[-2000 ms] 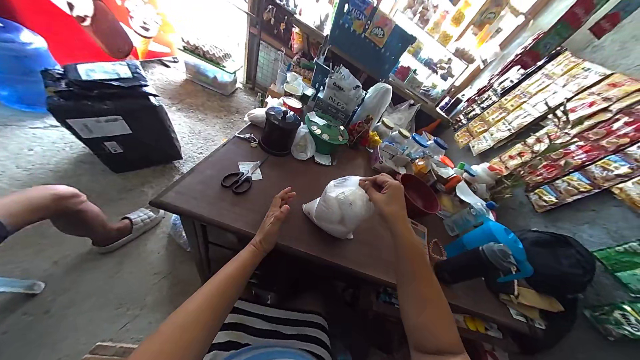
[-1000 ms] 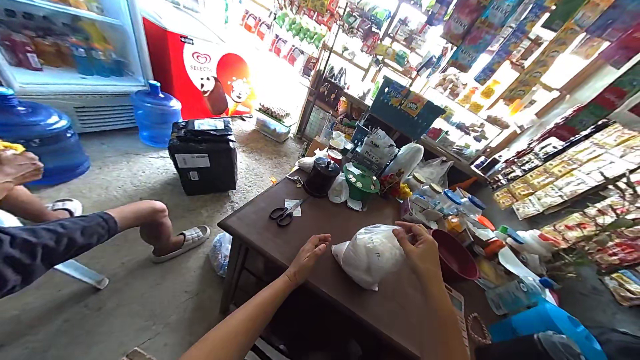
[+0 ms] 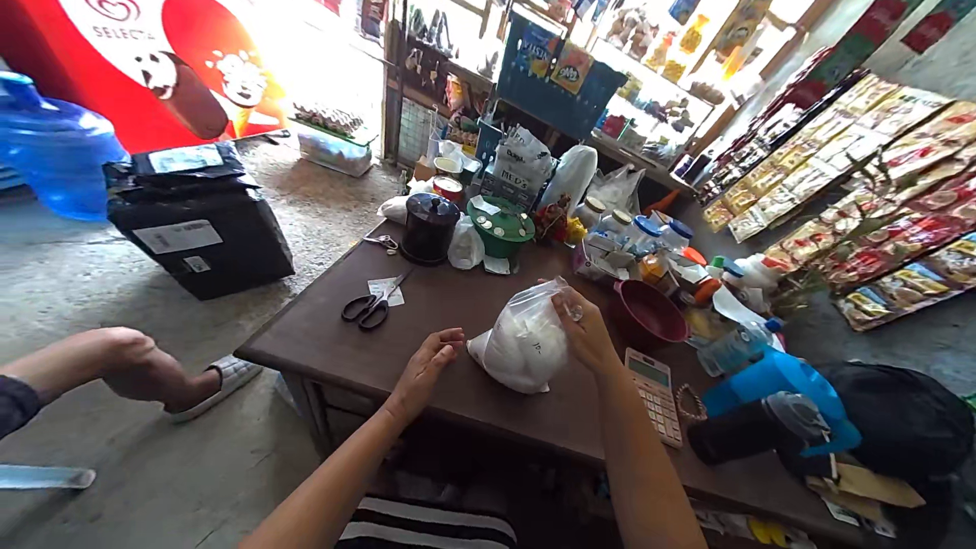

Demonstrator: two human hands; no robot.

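A clear plastic bag with white contents (image 3: 526,343) rests on the brown table (image 3: 450,305), with handwriting on its side. The fingers of my right hand (image 3: 583,328) pinch the gathered top of the bag. My left hand (image 3: 431,366) is just left of the bag, fingers apart, holding nothing. Farther left, black-handled scissors (image 3: 374,306) lie across a small slip of paper (image 3: 389,290). To the right of my right hand are a dark red plastic bowl (image 3: 650,313) and a calculator (image 3: 654,393).
A black lidded canister (image 3: 431,229), a green basin (image 3: 501,229) and several jars (image 3: 644,232) line the table's far side. A black tumbler (image 3: 751,431) lies at the right. Left of the table are a black-wrapped box (image 3: 202,229) and a seated person's leg (image 3: 152,370).
The view has swung left and then back right. My right hand stays at the bag's top, my left hand beside it.
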